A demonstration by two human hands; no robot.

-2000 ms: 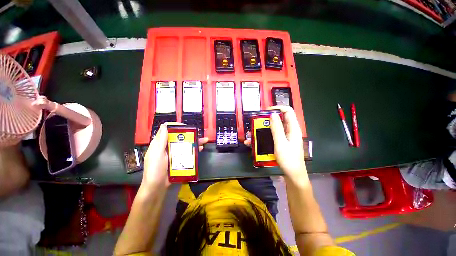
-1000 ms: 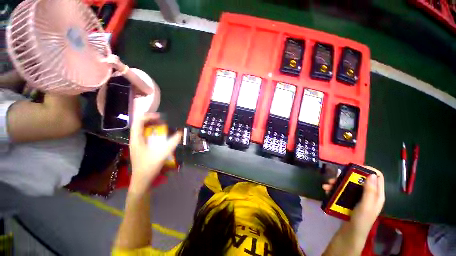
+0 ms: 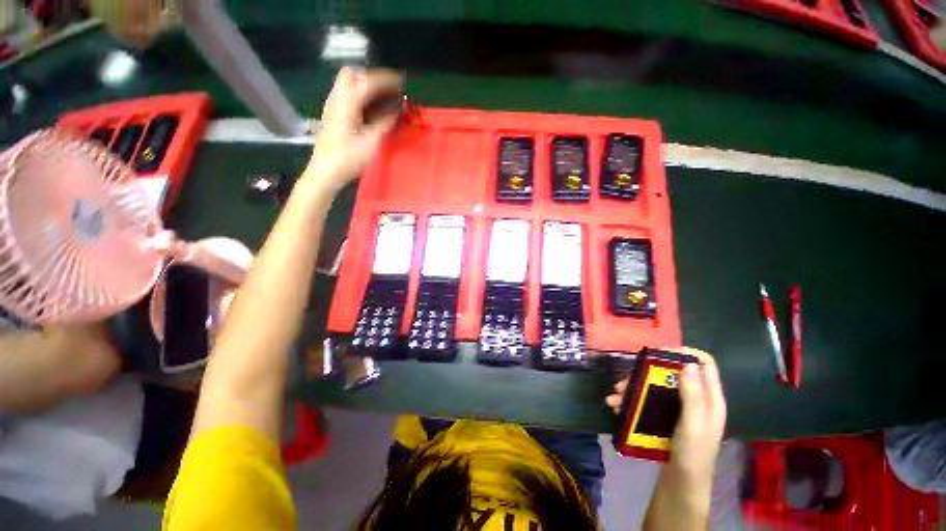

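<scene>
My right hand (image 3: 700, 410) holds a phone (image 3: 656, 407) with a yellow, black-centred face and red edges, below the tray's front right corner. My left hand (image 3: 358, 119) is stretched out over the far left corner of the red tray (image 3: 425, 171). It is blurred, with a dark thing in its fingers; its details cannot be made out. Four open flip phones with lit white screens, one of them here (image 3: 506, 290), lie in the near pockets and over the tray's front edge. A closed phone (image 3: 631, 277) lies in the near right pocket, and three more (image 3: 569, 168) in the far row.
A pink fan (image 3: 78, 223) stands left, with a smartphone (image 3: 187, 316) on its base. Small loose pieces (image 3: 360, 371) lie along the bench edge. Two red pens (image 3: 796, 337) lie right. Another filled tray (image 3: 192, 135) is at far left. A red stool (image 3: 768, 482) stands below right.
My left hand has moved from near the bench edge up to the tray's far left corner. My right hand still holds its phone. The camera view has turned and shifted.
</scene>
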